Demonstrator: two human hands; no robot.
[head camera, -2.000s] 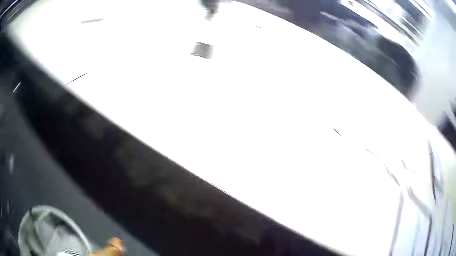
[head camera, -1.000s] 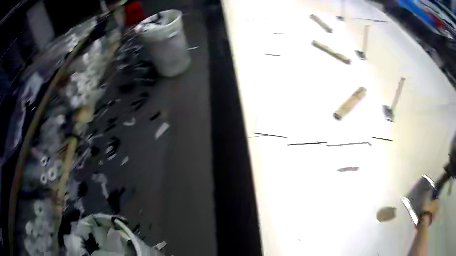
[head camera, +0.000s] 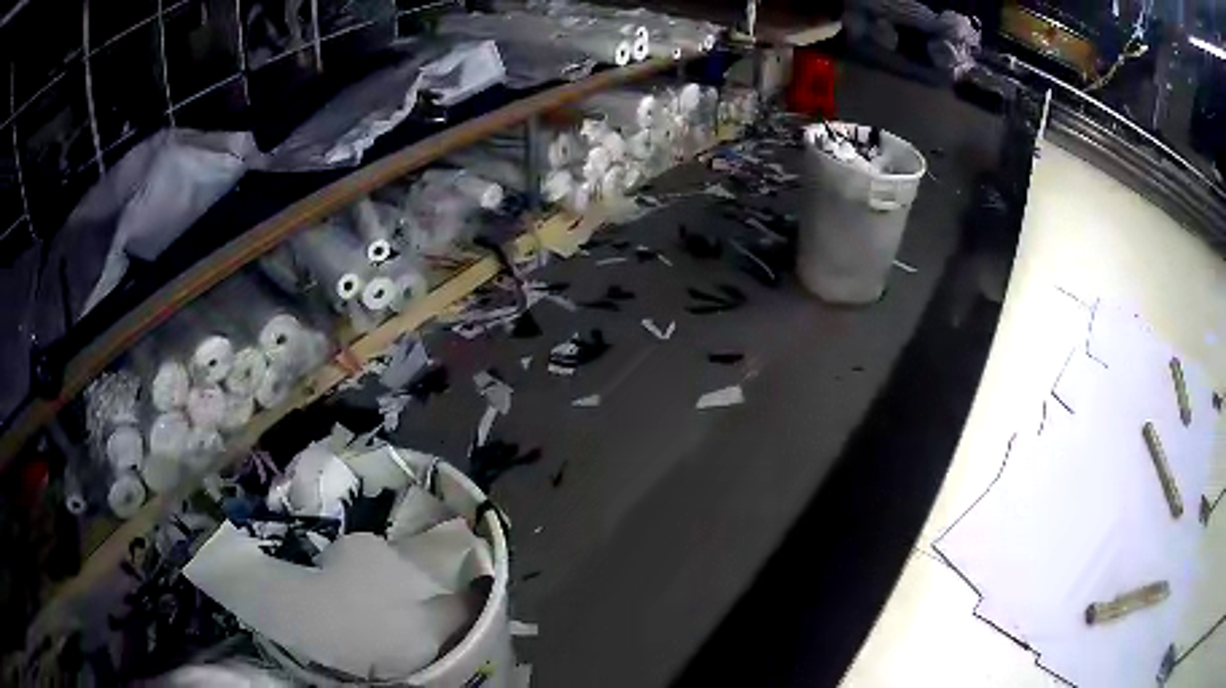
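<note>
No hand is in the picture. A white-grey round waste bin (head camera: 500, 591) stands on the floor at the lower left, heaped with white sheets and black scraps. A second waste bin (head camera: 850, 239) stands further off, with white and dark scraps at its top. On the off-white cutting table (head camera: 928, 605) at the right lies the white-lilac paper marker (head camera: 1062, 511) with a thin dark jagged edge. Three yellow-brown weight bars (head camera: 1163, 469) lie on it. A small dark block (head camera: 1167, 661) shows at the lower right, partly cut off.
White rolls (head camera: 213, 360) fill the shelf under a table with a curved brown edge (head camera: 289, 231) at the left. Black and white scraps (head camera: 721, 397) litter the grey floor (head camera: 699, 497). A red object (head camera: 813, 83) stands beyond the far bin.
The view has turned left, towards the floor and shelf. The table has shifted right in the picture. The hand at the lower right and the grey metal part beside it are out of view.
</note>
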